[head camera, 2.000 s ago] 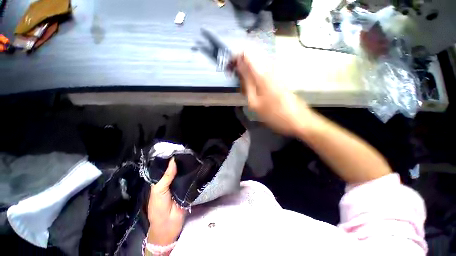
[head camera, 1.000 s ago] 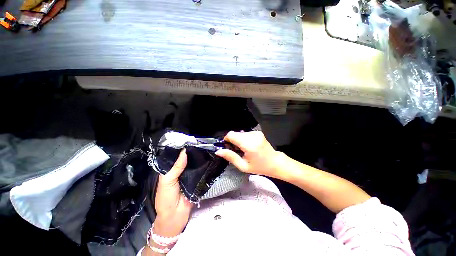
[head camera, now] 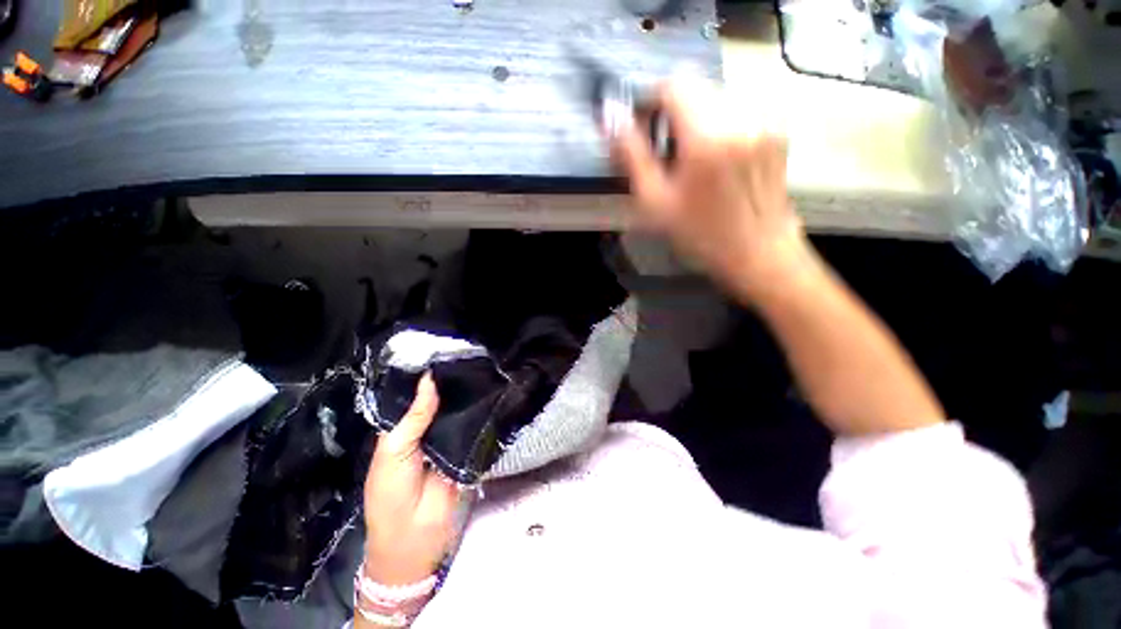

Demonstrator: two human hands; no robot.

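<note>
A black fabric piece [head camera: 461,412] with frayed pale edges lies over my lap. My left hand [head camera: 412,498] grips it, thumb on top. A white lining patch [head camera: 430,349] shows at its upper edge. Grey ribbed cloth [head camera: 572,412] hangs beside it on the right. My right hand [head camera: 707,172] is blurred above the table's front edge, away from the fabric. It holds small dark and silver snips [head camera: 612,105], also blurred, over the table.
The grey wood-grain table [head camera: 332,98] has tan and brown leather scraps [head camera: 108,47] and orange clips [head camera: 25,76] at far left. A crinkled clear plastic bag [head camera: 1014,172] hangs over the right table edge. White cloth [head camera: 154,473] lies at lower left.
One second ago my right hand had the snips at the white lining; now it has moved up and away over the table with them. My left hand still grips the fabric.
</note>
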